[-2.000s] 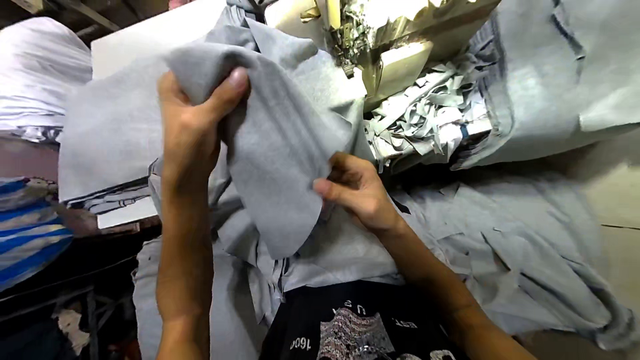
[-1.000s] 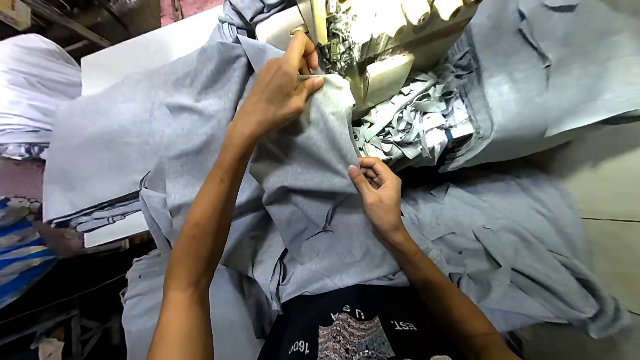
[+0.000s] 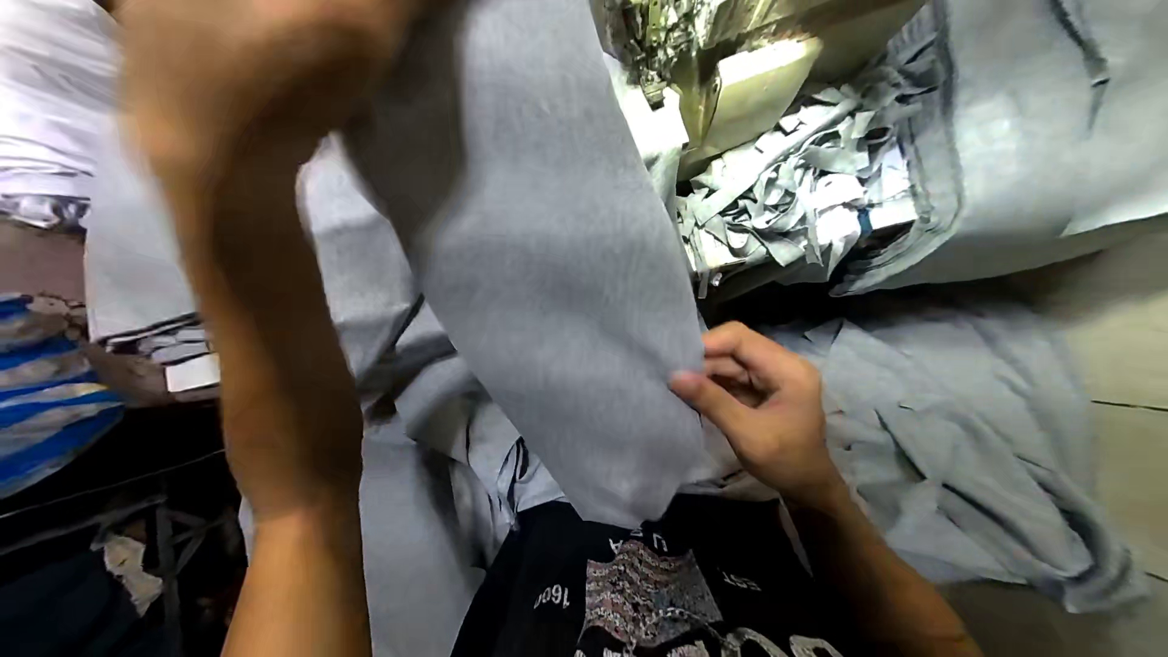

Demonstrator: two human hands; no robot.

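A long grey fabric piece (image 3: 557,265) hangs at the middle of the view, raised above more grey cloth. My right hand (image 3: 762,401) pinches its right edge between thumb and fingers. My left hand (image 3: 265,73) is high at the upper left, blurred and close to the camera, beside the upper part of the piece; its fingertips are hidden, so its hold cannot be made out. Behind the piece, at the top, stands a sewing machine (image 3: 762,87), partly covered by the fabric.
Fabric scraps (image 3: 794,192) lie heaped beside the machine. Grey cloth (image 3: 958,438) is piled at the lower right, with more draped at the upper right (image 3: 1031,119). A white cloth bundle (image 3: 46,100) and a blue-and-white striped bag (image 3: 46,401) sit at the left.
My left hand has moved from beside the machine to the upper left, nearer the camera. The grey piece, lying flatter by the machine one second ago, is now lifted. My right hand remains at a fabric edge.
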